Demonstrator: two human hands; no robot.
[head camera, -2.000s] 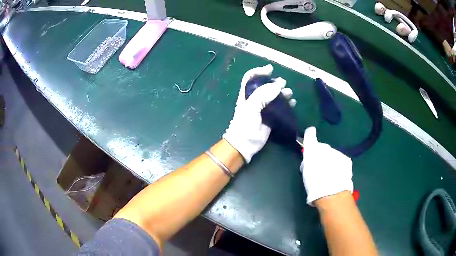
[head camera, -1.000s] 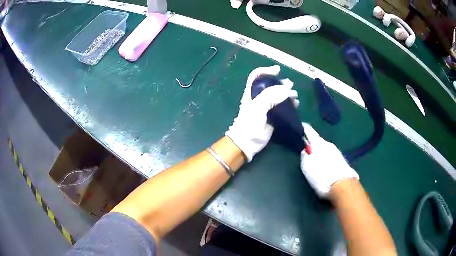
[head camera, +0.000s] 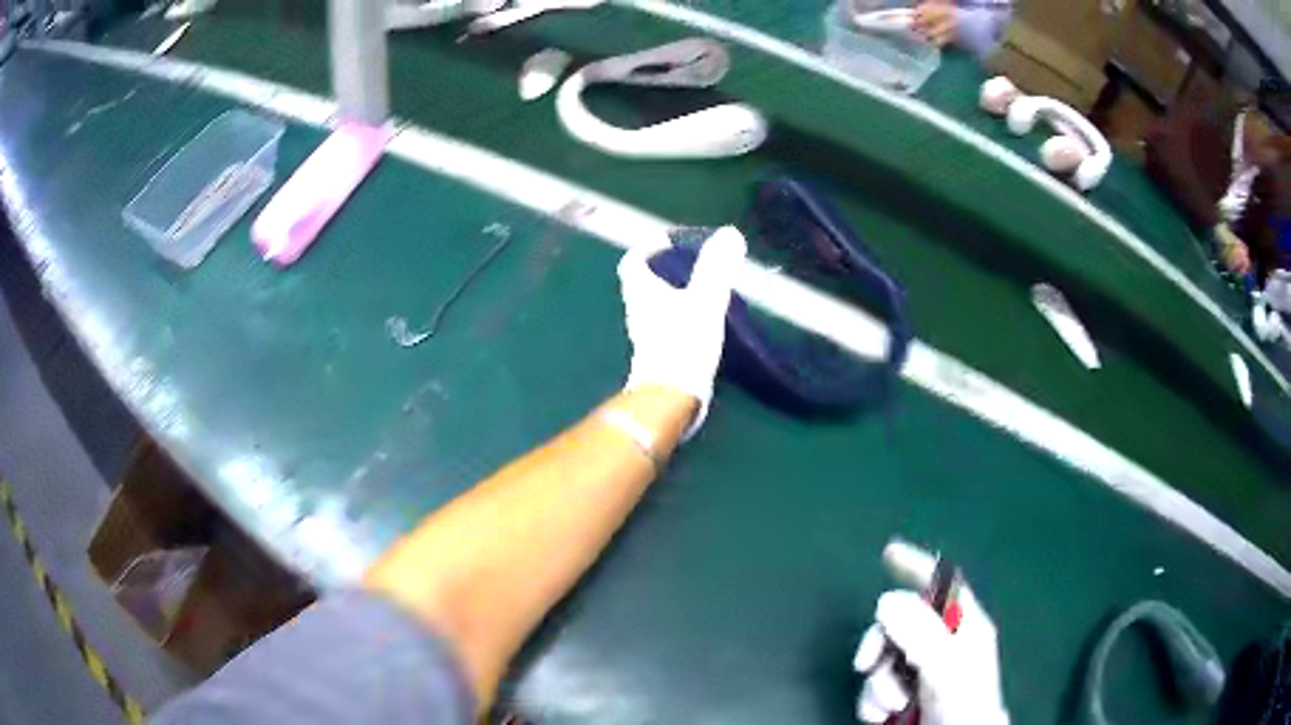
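Note:
My left hand (head camera: 677, 319), in a white glove, is closed on one end of a navy neck fan (head camera: 814, 394) near the pale rail. The fan's band curves to the right, and its other end lies over the rail onto the belt. My right hand (head camera: 934, 644), also gloved, is at the lower right, away from the fan. It holds the red-handled nippers (head camera: 953, 615), mostly hidden in the fist. The picture is slightly blurred.
A clear plastic tray (head camera: 207, 191), a pink wrapped block (head camera: 320, 196) and a metal hook (head camera: 450, 290) lie at the left. A white neck fan (head camera: 658, 135) is on the belt. A grey-green fan (head camera: 1097, 663) lies lower right. A person's hand (head camera: 934, 21) shows opposite.
My left hand has moved up with the navy fan, whose band has swung left. My right hand has drawn back down, away from the fan, with the nippers. The view has shifted.

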